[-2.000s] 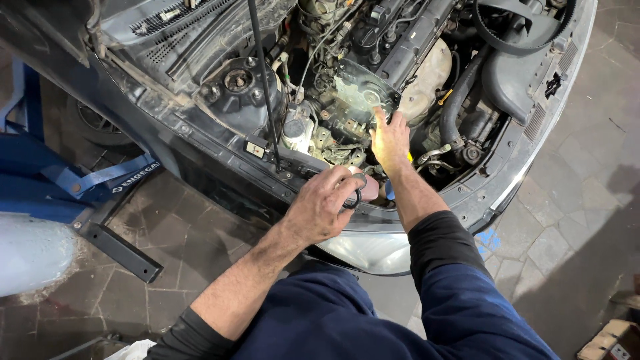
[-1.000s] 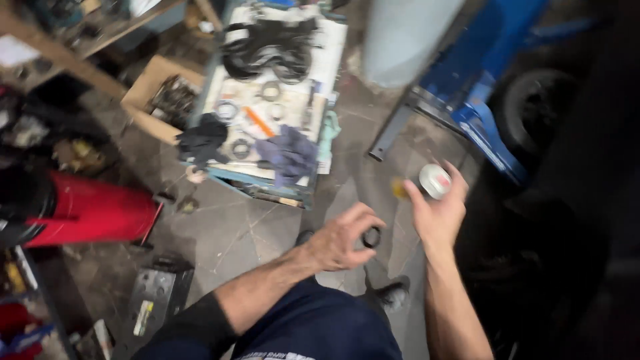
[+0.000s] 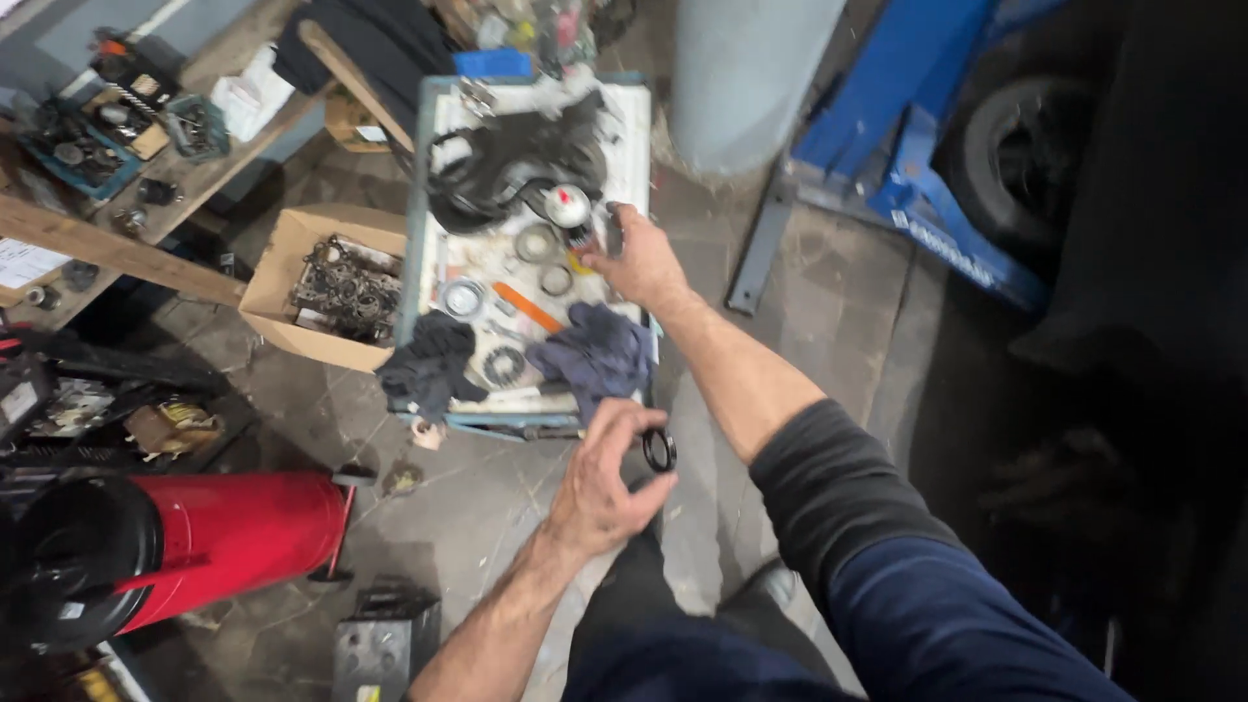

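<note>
Between the thumb and fingers of my left hand (image 3: 616,478) is a black ring (image 3: 659,449), probably a seal, held near the front edge of a tray-topped cart (image 3: 634,127). My right hand (image 3: 634,255) is over the cart's right side, beside a spray can (image 3: 567,207) with a white top and a red nozzle; blur hides whether the fingers grip it. On the cart lie black plastic covers (image 3: 526,161), metal rings (image 3: 462,298), an orange strip (image 3: 526,307), a toothed ring (image 3: 503,367), a dark rag (image 3: 434,366) and a blue-grey rag (image 3: 600,356).
A cardboard box (image 3: 322,336) of greasy metal parts stands left of the cart, below a wooden bench (image 3: 219,156). At lower left are a red tank (image 3: 234,531) and a car battery (image 3: 375,648). Blue lift equipment (image 3: 902,127) and a wheel (image 3: 1024,156) are at right.
The view has swung from the car's engine bay to the cart. My right hand, holding the can away from the cart a second ago, is now over it. The black ring stays in my left hand.
</note>
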